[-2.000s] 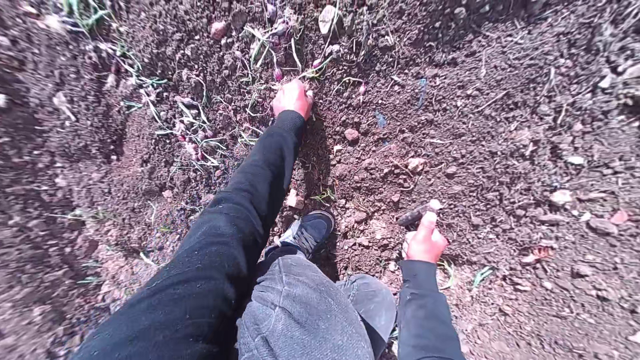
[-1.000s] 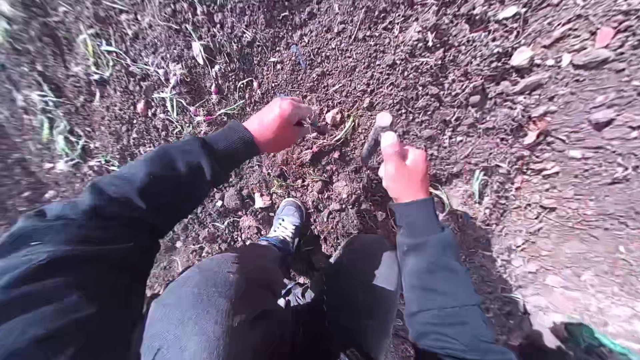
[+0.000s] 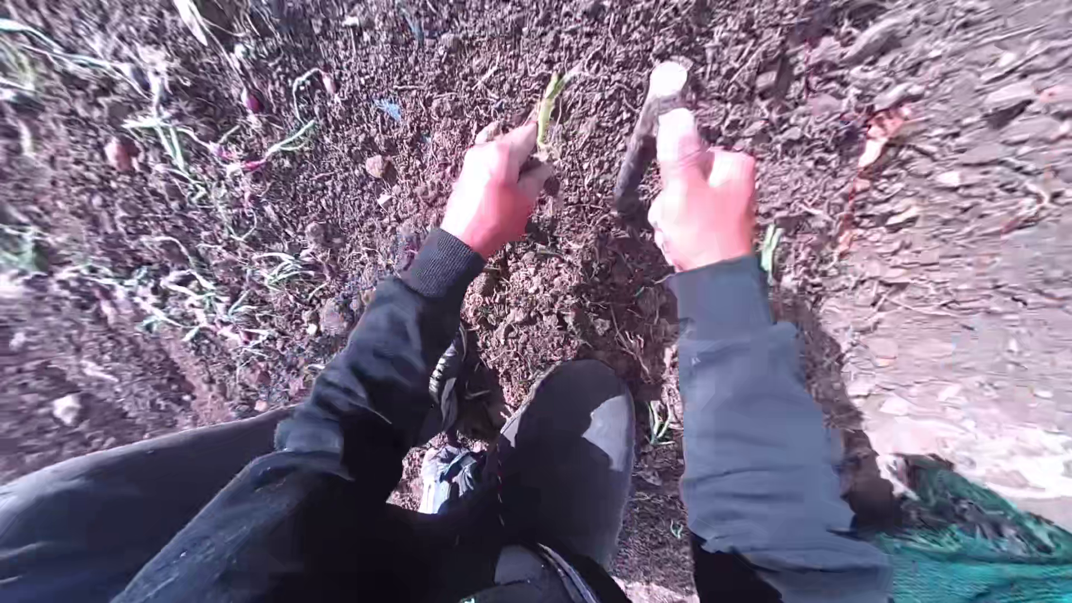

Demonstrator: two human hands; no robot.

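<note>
Near the middle of the view my left hand (image 3: 496, 191) is closed at the base of a short green plant stalk (image 3: 548, 105), low over the dark soil. Just to the right, my right hand (image 3: 705, 194) grips a short tool handle with a pale round end (image 3: 668, 79); its dark part angles down toward the soil, and its tip is hard to make out. Pulled onions (image 3: 254, 102) with red bulbs and green leaves lie strewn on the ground at the left.
Loose clods and stones (image 3: 378, 167) dot the soil. Lighter, stony ground (image 3: 963, 335) spreads at the right. Green netting or fabric (image 3: 971, 544) lies at the lower right. My bent knees and a shoe (image 3: 448, 477) are at the bottom. A small green shoot (image 3: 770, 249) stands right of my right hand.
My left hand has moved from beside the strewn onions toward my right hand and is now at a green stalk. The right hand keeps hold of the tool. The view has shifted.
</note>
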